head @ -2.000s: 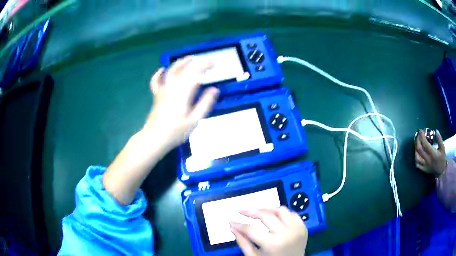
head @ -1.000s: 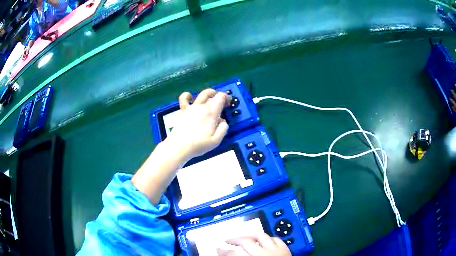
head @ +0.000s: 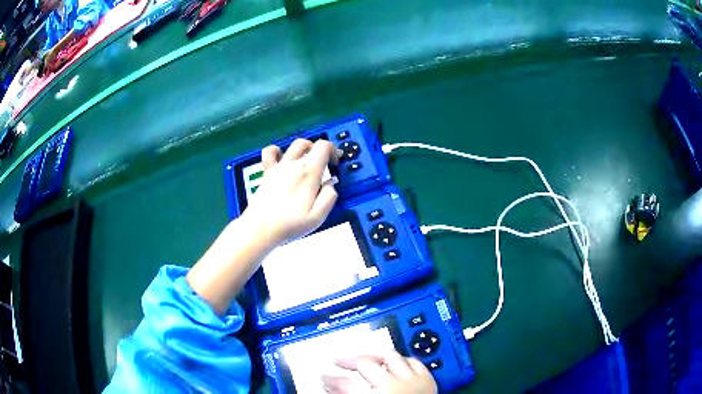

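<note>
Three blue handheld testers lie one above another. My left hand (head: 289,192) is over the far tester (head: 368,171), fingertips at the right edge of its screen beside the round keypad; green blocks show on the screen's left part. The middle tester (head: 412,250) has a white screen, partly under my left wrist. My right hand (head: 385,375) lies over the white screen of the near tester (head: 454,346), cut off by the bottom edge. Neither hand holds anything. A white USB cable (head: 504,262) runs from each tester's right edge.
A black tray (head: 81,300) lies at the left, with blue units (head: 52,173) beyond it. A small black-and-yellow item (head: 641,215) is right of the cables. Another blue unit (head: 685,115) is at the far right. A person in blue sleeves (head: 77,23) is at the top left.
My left hand has moved from the far screen to its right edge by the keys. Green blocks now show on that screen. The view has shifted, and the other person's hand at right is gone.
</note>
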